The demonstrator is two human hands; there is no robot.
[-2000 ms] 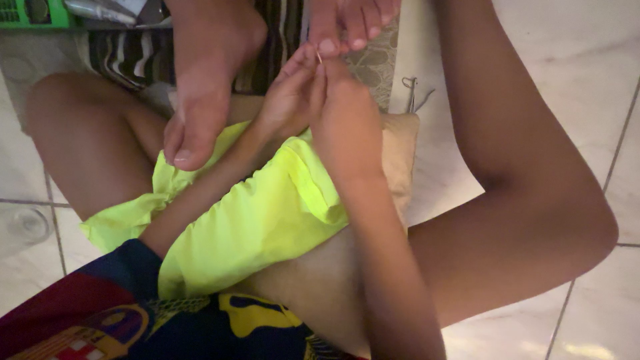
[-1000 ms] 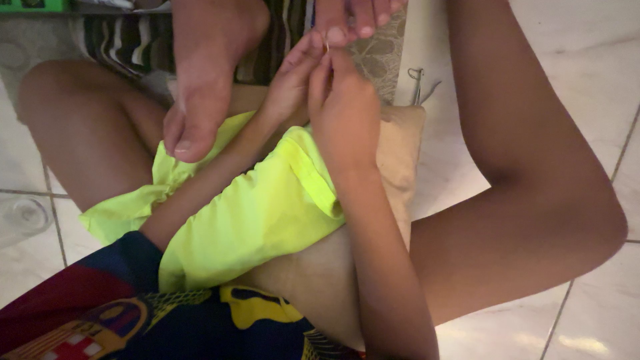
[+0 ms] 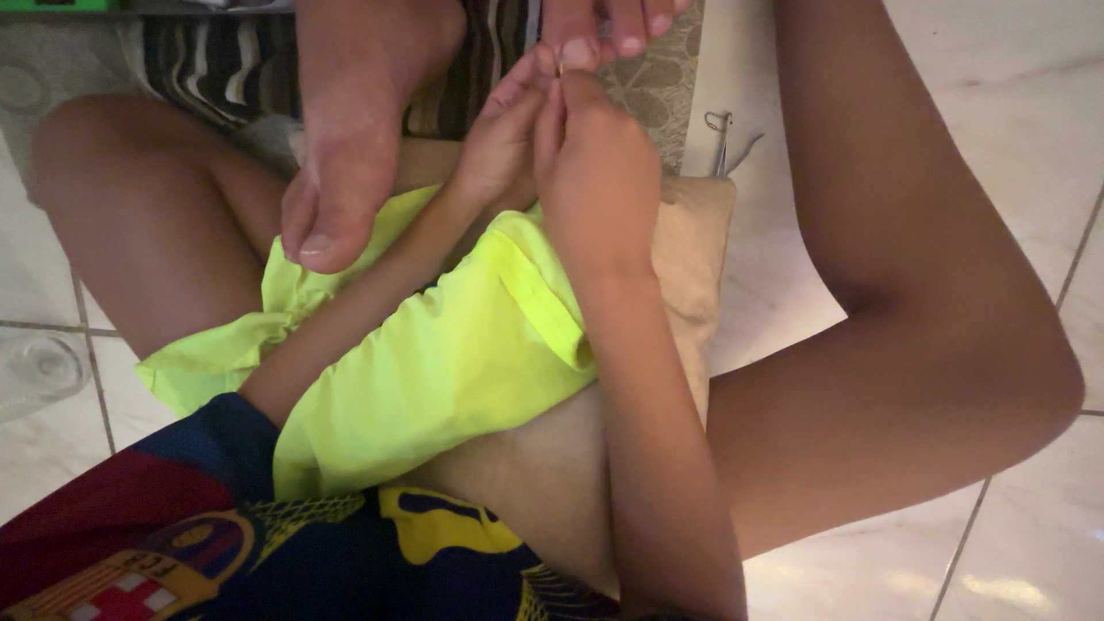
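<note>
At the top middle, my left hand (image 3: 509, 121) and my right hand (image 3: 599, 164) meet fingertip to fingertip at the big toe (image 3: 578, 52) of another person's foot. A small thin pale stick (image 3: 561, 67) shows between the fingertips; my right hand pinches it, and its kind is too small to tell. My left fingers rest beside the toe. The person's other foot (image 3: 349, 172) is to the left of my left hand. A neon yellow cloth (image 3: 448, 345) lies over a beige cushion (image 3: 690, 250) under my forearms.
A metal scissor-like tool (image 3: 724, 142) lies on the floor, right of the cushion. A clear round container (image 3: 47, 366) stands on the tiles at far left. My bent legs flank the cushion. Striped dark fabric (image 3: 216, 69) and a green object (image 3: 52, 7) are at the top left.
</note>
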